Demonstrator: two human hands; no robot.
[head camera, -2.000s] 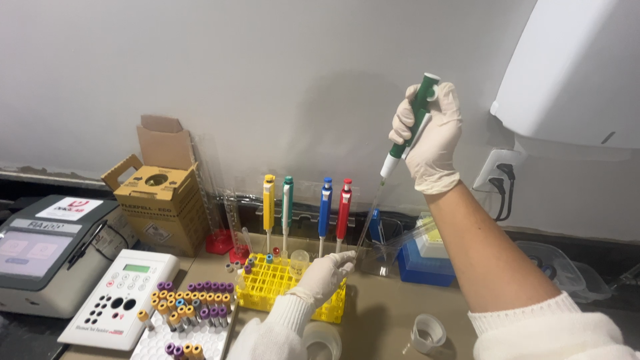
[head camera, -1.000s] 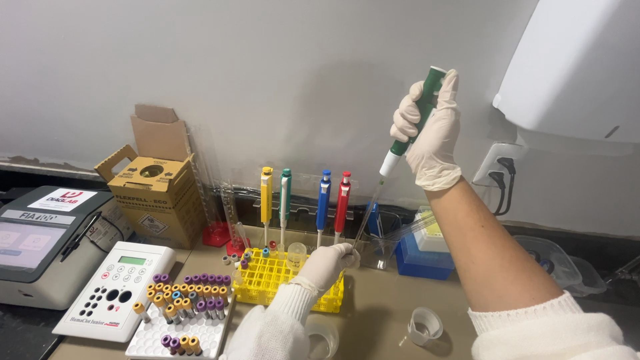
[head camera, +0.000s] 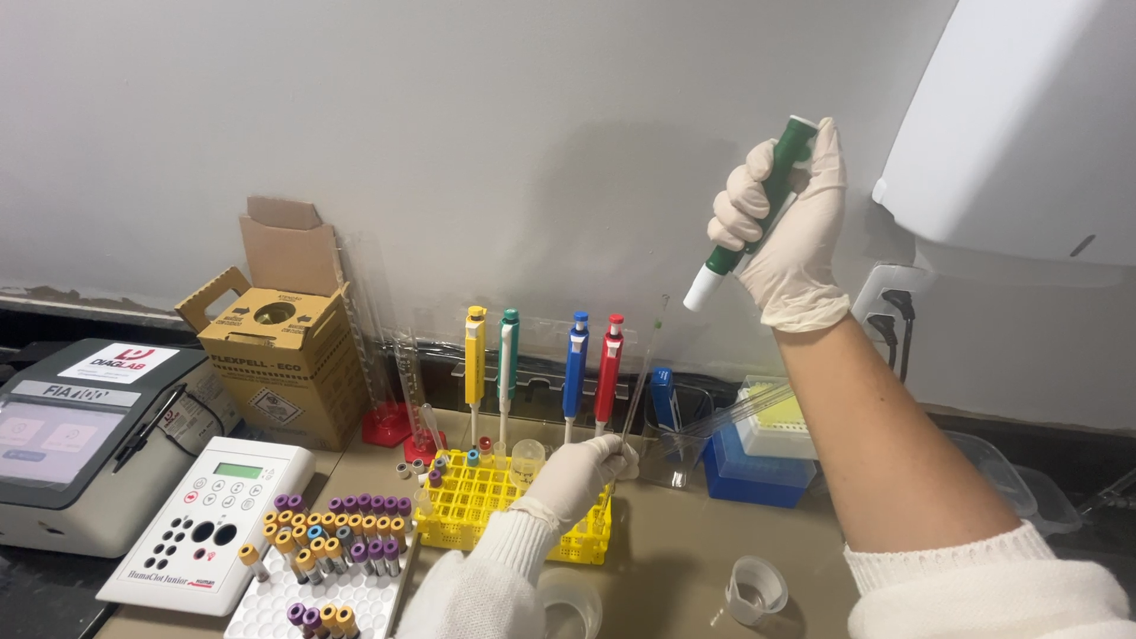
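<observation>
My gloved right hand (head camera: 794, 222) is raised and closed around a green pipette pump (head camera: 770, 200), its white tip pointing down and left with nothing attached. Lower, my gloved left hand (head camera: 590, 475) pinches a slender glass pipette (head camera: 643, 382) that stands nearly upright at the right end of a yellow tube rack (head camera: 484, 510). The pipette's top end is free, apart from the pump. A few capped tubes and a clear cup (head camera: 528, 460) sit in that rack. Yellow, green, blue and red micropipettes (head camera: 608, 368) hang on a stand behind it.
At left are an analyzer (head camera: 80, 444), a white coagulometer (head camera: 209, 524), a cardboard sharps box (head camera: 280, 364) and a white rack (head camera: 306, 603) of capped blood tubes. At right stand glass pipettes in a container, a blue tip box (head camera: 759, 466) and a plastic cup (head camera: 754, 590). A wall dispenser (head camera: 1021, 115) hangs above.
The green pump has come off the top of the glass pipette and sits up and away from it in my right hand. My left hand stays by the yellow rack.
</observation>
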